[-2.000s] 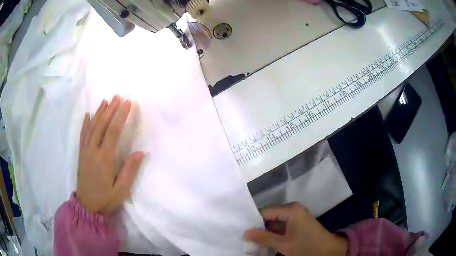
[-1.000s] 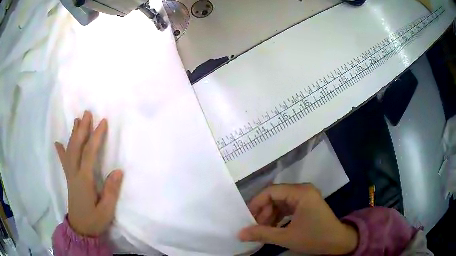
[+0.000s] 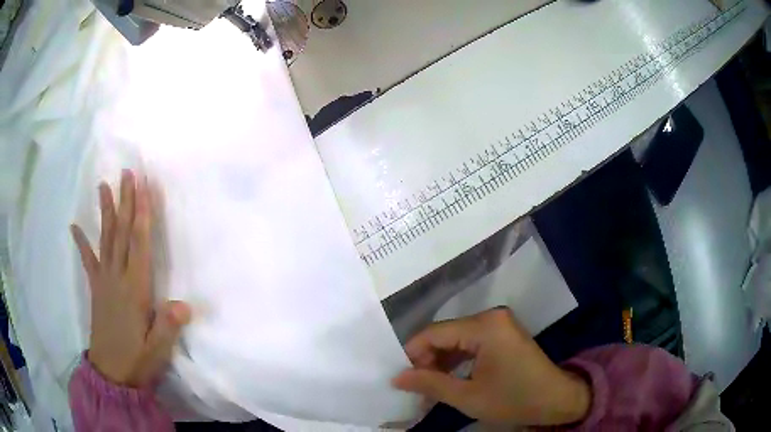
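Note:
A large white fabric panel [image 3: 254, 245] lies over the left of the table, with its straight right edge running from the presser foot [image 3: 259, 35] down to the table's front and hanging below it. My left hand [image 3: 127, 295] lies flat on the fabric with its fingers spread. My right hand [image 3: 499, 371] pinches the fabric's edge between thumb and fingers at the lower middle, beyond the table's front edge. The sewing machine head [image 3: 173, 12] is at the top left, cut off by the frame. Glare hides the fabric detail near the foot.
A ruler scale [image 3: 541, 139] runs along the table's front edge. A round metal cover [image 3: 329, 13] is right of the foot. A white sheet or cloth piece [image 3: 528, 287] lies below the table edge. A flat black object, possibly a smartphone [image 3: 672, 160], is at right.
The view has shifted, so the machine sits farther up and left. My left hand has moved left over the fabric and its fingers are spread wider. My right hand still pinches the edge.

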